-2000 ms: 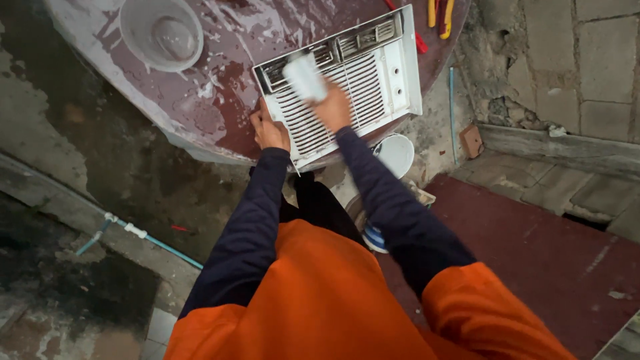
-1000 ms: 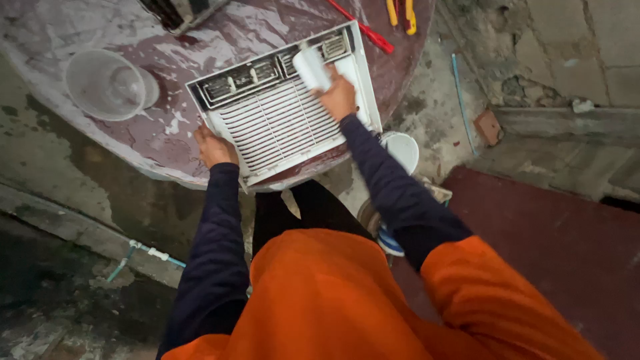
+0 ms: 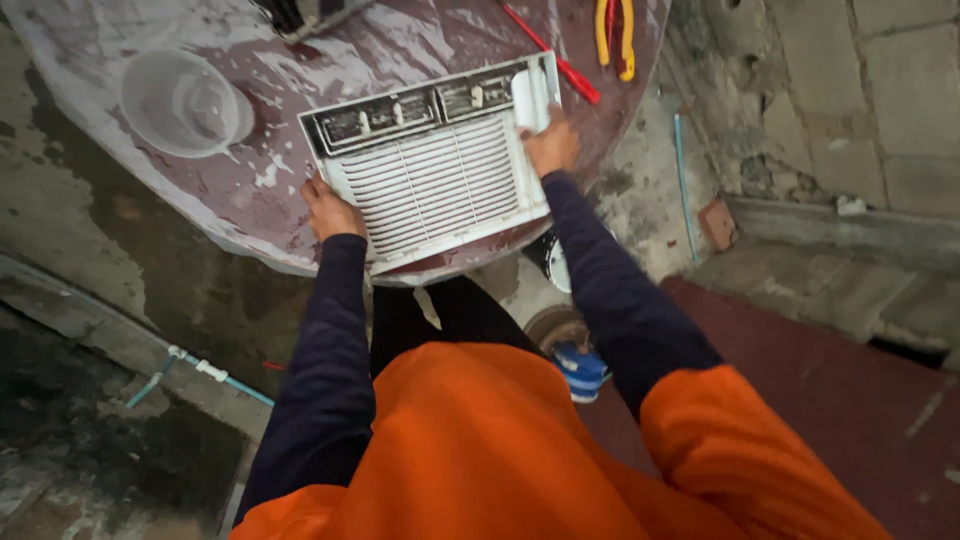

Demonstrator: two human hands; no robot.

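Note:
A white plastic air-conditioner front grille [image 3: 431,187] lies tilted on a round table [image 3: 247,202] covered with wet clear plastic. Its dark louvre vents [image 3: 397,116] run along the far side. My left hand [image 3: 334,212] grips the grille's left edge. At the right edge my right hand [image 3: 551,142] holds a white, smooth object [image 3: 531,97] against the frame beside the vents; blur hides what exactly it is.
On the table are a translucent plastic tub [image 3: 184,105] at left, a red-handled screwdriver [image 3: 577,81], yellow-and-red pliers [image 3: 615,37] and a dark metal-edged part [image 3: 307,15] at the far edge. Below the table are a bucket [image 3: 559,262] and a blue-and-white item [image 3: 581,371].
My right hand with the white object has moved from the vents to the grille's right edge. My left hand still holds the left edge.

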